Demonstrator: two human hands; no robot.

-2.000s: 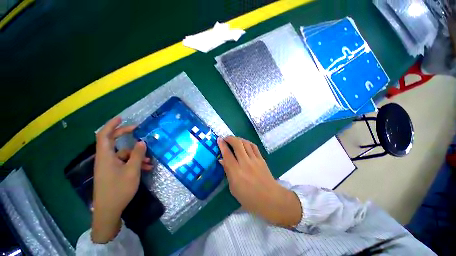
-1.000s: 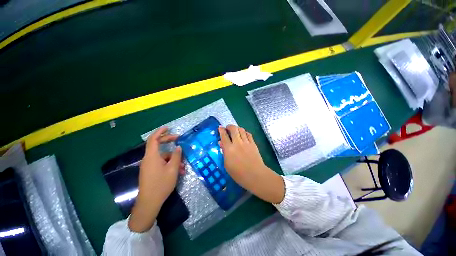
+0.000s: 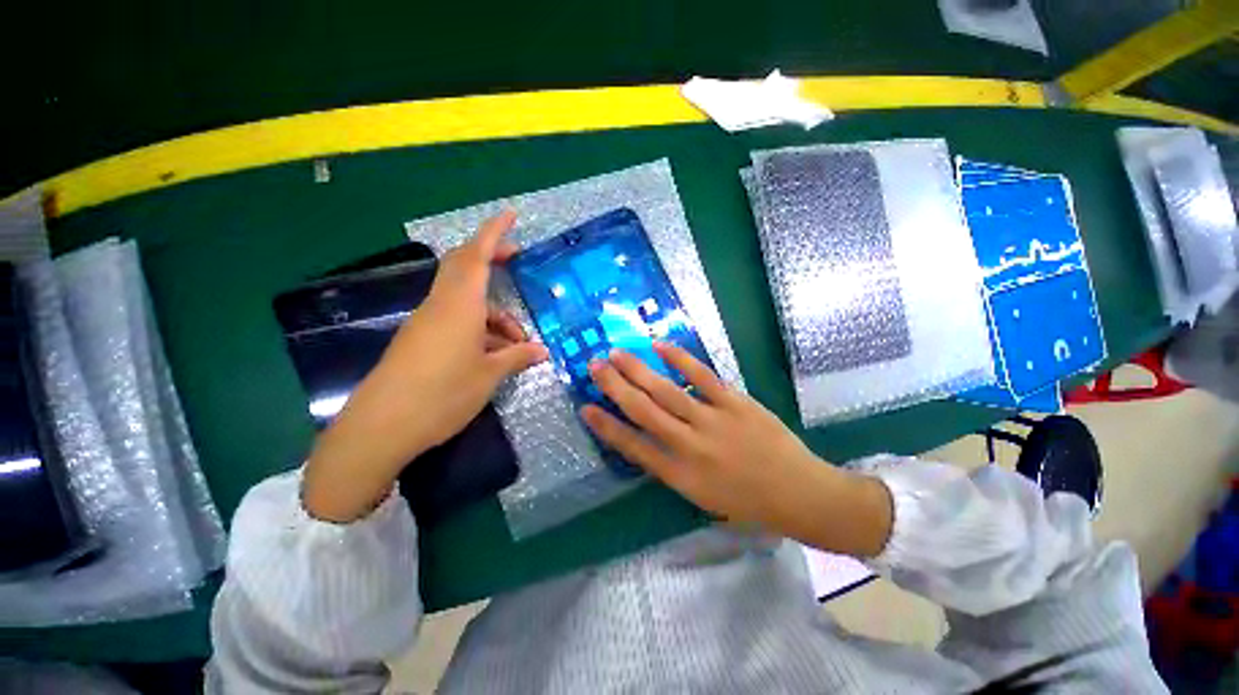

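The opened tablet lies on a bubble wrap sheet, tilted, and shows blue through the blue protective film over it. My right hand rests with spread fingers flat on the film over the tablet's lower part and hides it. My left hand is at the tablet's left edge, thumb and fingertips by the rim; whether it pinches the film edge cannot be told. A glossy black slab lies left of the wrap, partly under my left hand and forearm.
A stack of bubble wrap bags lies right, beside a stack of blue film sheets. More wrap with a black slab lies far left. White scrap is on the yellow strip. A black stool and red stool stand right.
My right hand has moved from the tablet's right edge down onto the film over its lower part. My left hand remains at the left edge. The camera view has shifted.
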